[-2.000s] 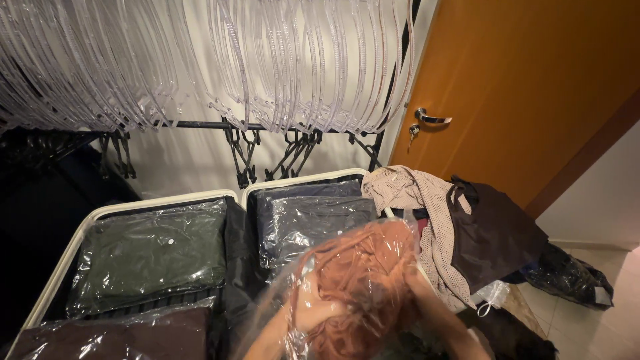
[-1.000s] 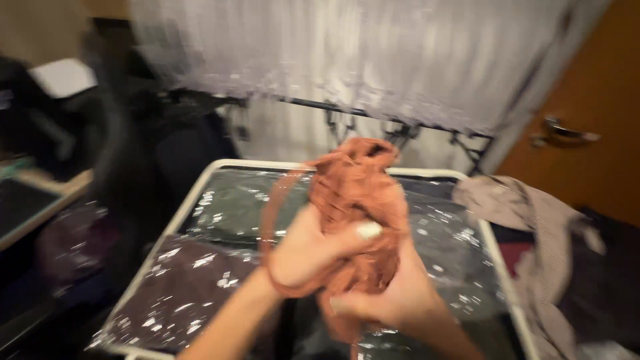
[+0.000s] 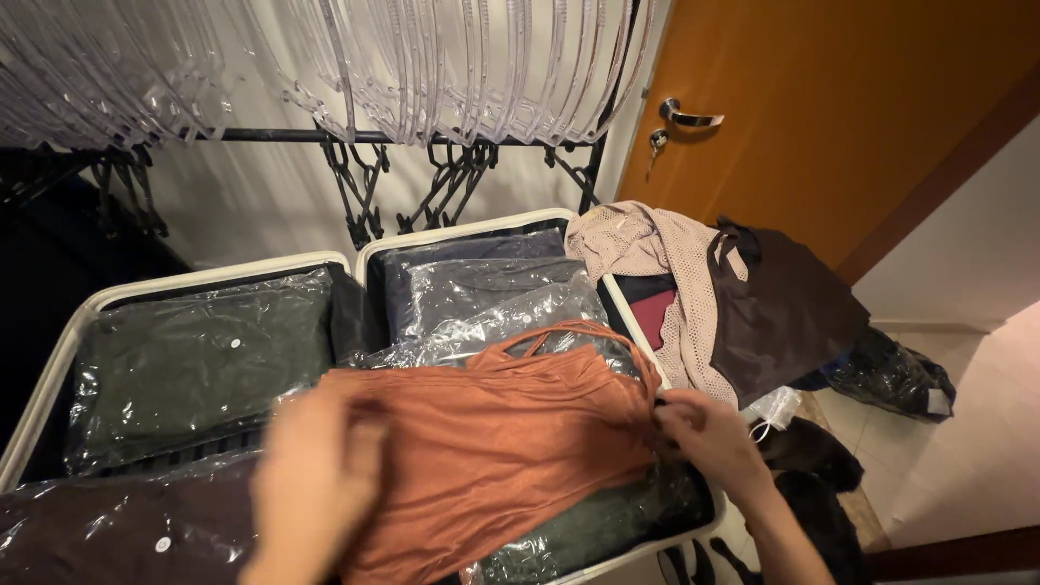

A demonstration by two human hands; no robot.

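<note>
A rust-orange strappy garment (image 3: 504,439) lies spread over the right half of an open suitcase (image 3: 467,231), on top of clothes in clear plastic bags. At its left edge is my left hand (image 3: 321,471), blurred; whether its fingers grip the cloth cannot be told. My right hand (image 3: 703,431) pinches the garment's right edge by the straps. A clear plastic bag (image 3: 520,317) lies just behind the garment. In the suitcase's left half are a bagged dark green garment (image 3: 203,366) and a bagged dark brown one (image 3: 130,520).
Clear plastic hangers (image 3: 487,73) hang above a black rack bar (image 3: 268,135). Beige mesh cloth (image 3: 691,309) and a dark brown garment (image 3: 788,309) drape past the suitcase's right edge. A wooden door (image 3: 812,106) with a metal handle stands behind. Dark bagged items (image 3: 886,374) lie on the floor.
The orange garment was inside a clear bag two seconds ago, then bunched between both hands outside it. Now it is spread out over the suitcase, and my hands are farther apart.
</note>
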